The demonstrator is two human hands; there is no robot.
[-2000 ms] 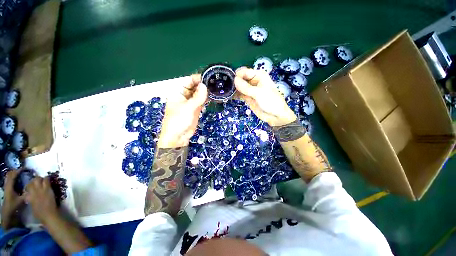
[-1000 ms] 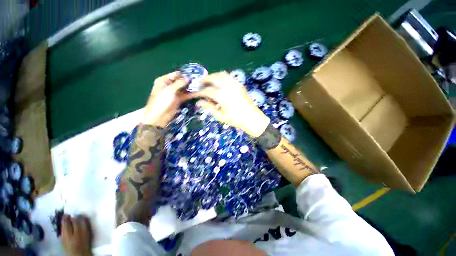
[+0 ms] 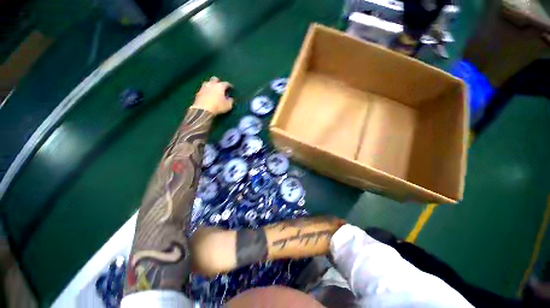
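My left hand reaches out over the green surface. Its fingers are around a dark round unit, mostly hidden by the hand. My right hand is low over the heap of blue circuit boards, blurred and partly behind my left forearm; whether it holds anything cannot be told. White wires tangle over the boards. Several white-faced units with black rims lie beyond and among the boards.
An open cardboard box stands at the right, close to the units. A single dark round piece lies on the green surface at the left. A curved metal rail runs along the far left. A white sheet shows at the lower left.
The view has swung right. My hands have parted from the unit they held together; my left hand has reached away to a unit, and my right hand has dropped over the boards.
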